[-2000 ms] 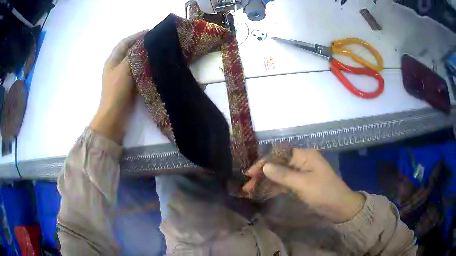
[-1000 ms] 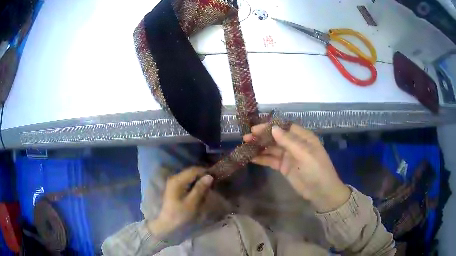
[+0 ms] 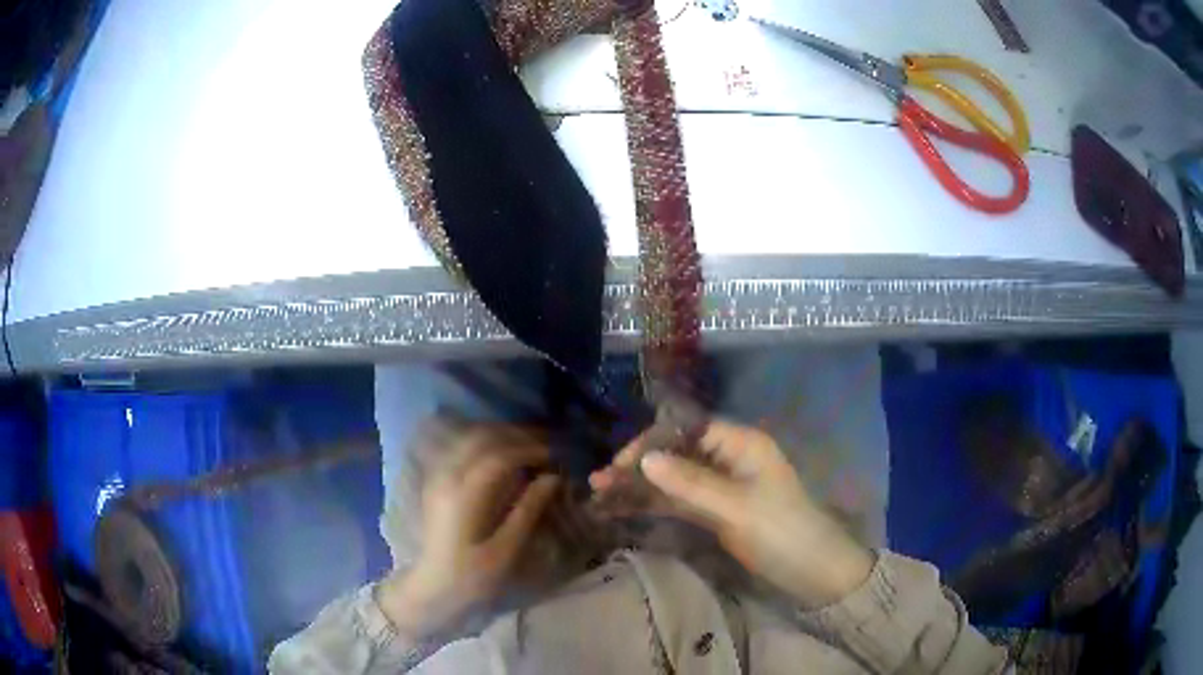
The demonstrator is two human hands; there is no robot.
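The wide band (image 3: 508,185), black face up with speckled tweed at its left edge, curves over the white table and hangs past its front edge. The narrow tweed strip (image 3: 666,211) runs straight down beside it, over the ruler edge, to my right hand (image 3: 759,508). My right hand pinches the strip's lower part between thumb and fingers above my lap. My left hand (image 3: 482,508) is blurred, left of the right hand and below the band's end; whether it holds anything cannot be told. Dark cloth between the hands is blurred. The needle area is cut off at the top.
Scissors (image 3: 960,139) with yellow and red handles lie right of the strip. A dark red flat object (image 3: 1125,205) lies at the table's far right. A coiled strip roll (image 3: 136,574) is by the blue bin (image 3: 211,455) at left; tweed strips (image 3: 1075,528) lie in the right blue bin.
My left hand first left the wide band on the table and came down to my lap. My right hand has moved lower with the strip. The view has shifted, so the machine parts left the picture.
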